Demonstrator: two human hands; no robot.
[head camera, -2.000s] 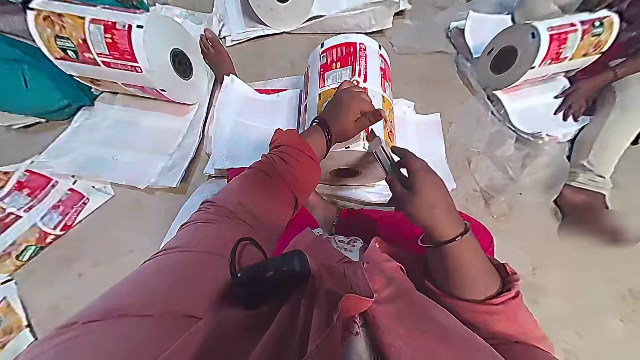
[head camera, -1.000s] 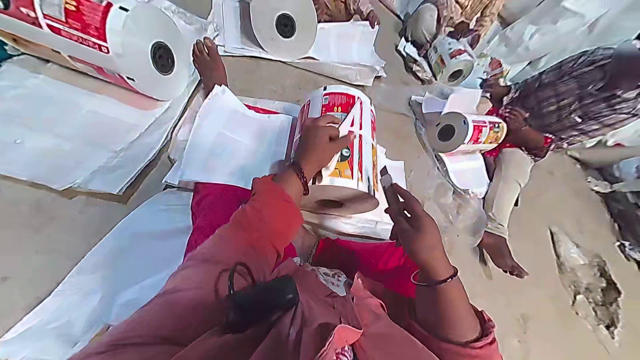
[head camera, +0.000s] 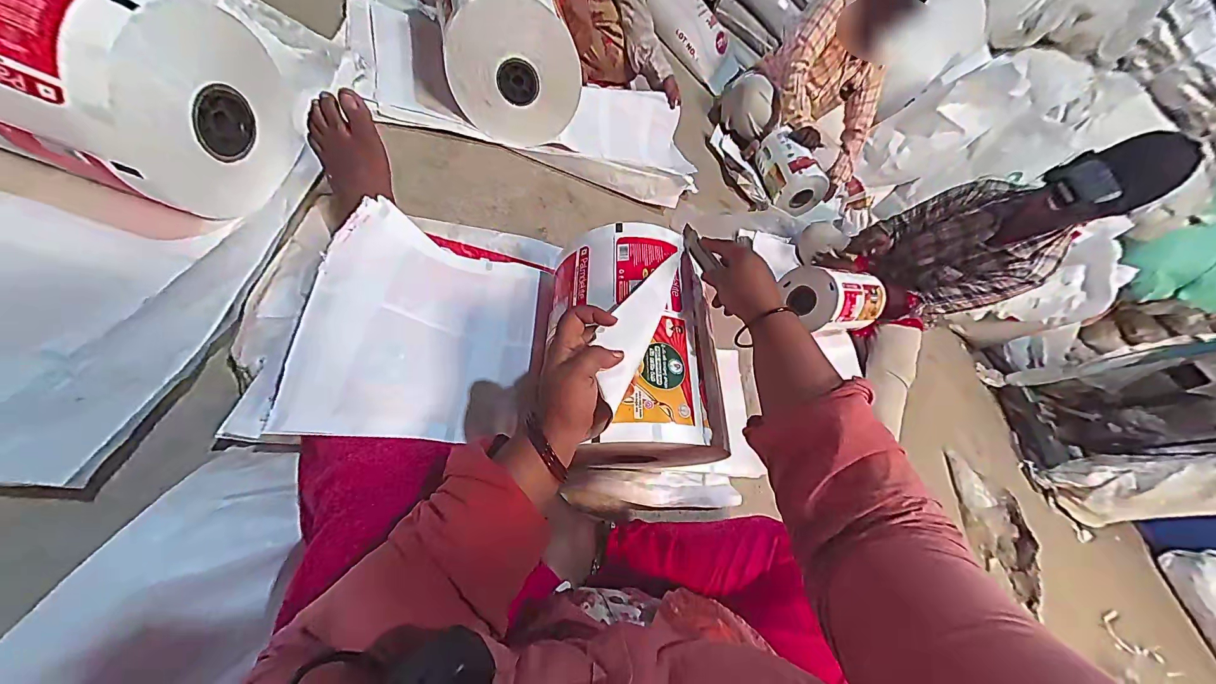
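A roll of printed packaging film (head camera: 627, 285) lies in front of me, its near end towards my lap. My left hand (head camera: 570, 380) is at its left side and grips the lifted corner of the top layer, whose white underside (head camera: 636, 332) shows as a folded triangle. In my right hand (head camera: 746, 275) is a thin cutting blade (head camera: 701, 249), held at the roll's far right edge by the tip of the fold. Left of the roll lies a stack of white-backed sheets (head camera: 408, 332).
Larger film rolls stand at the far left (head camera: 161, 104) and top centre (head camera: 513, 71). A bare foot (head camera: 351, 152) is beside the sheet stack. At the right, a person in a checked shirt (head camera: 988, 242) sits by a smaller roll (head camera: 836, 296); other people are behind. A bag pile (head camera: 1026, 114) lies beyond.
My right hand with the blade has moved from near the roll's near end to its far right edge. The lifted film now folds over as a larger white triangle. The view has shifted.
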